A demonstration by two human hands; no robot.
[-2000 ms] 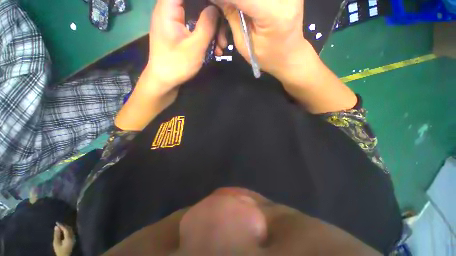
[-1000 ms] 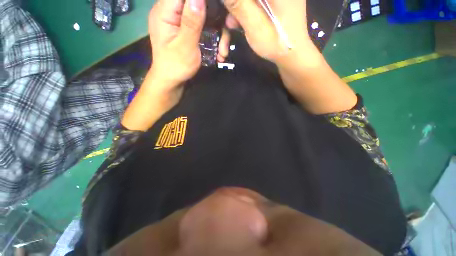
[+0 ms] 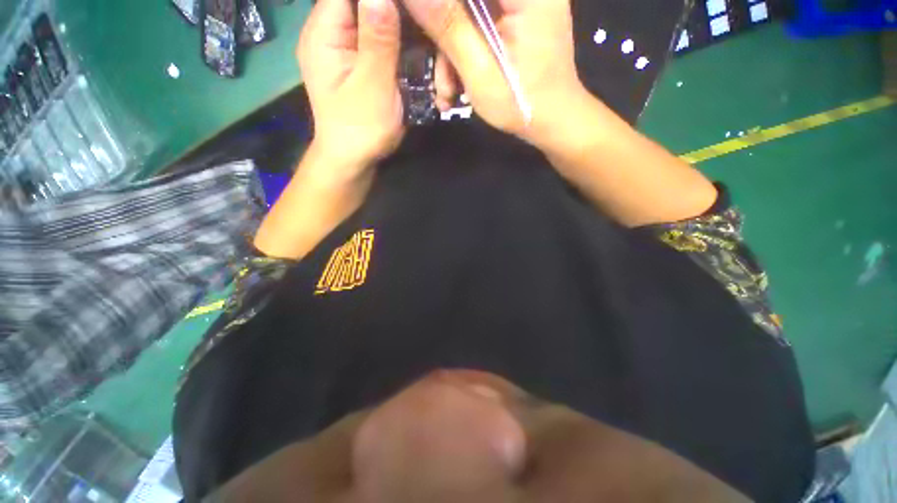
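My left hand (image 3: 354,83) is at the top edge of the view and holds a dark phone unit (image 3: 420,86) with a shiny face. My right hand (image 3: 516,59) is beside it, with its fingers partly cut off by the top edge. Thin silver tweezers (image 3: 502,54) lie across my right hand and point down toward the wrist. Fingers of my right hand are at the right side of the phone unit. The upper end of the unit is hidden or out of view.
Dark phones (image 3: 220,37) lie on the green mat at the upper left. A clear slotted tray (image 3: 59,118) is at the far left, above a plaid sleeve (image 3: 128,285). A dark strip with white squares (image 3: 719,20) and a blue item (image 3: 836,20) are at the upper right.
The phone unit shows more of its shiny face than two seconds ago. The neighbour's plaid sleeve has shifted down, and the clear slotted tray now shows.
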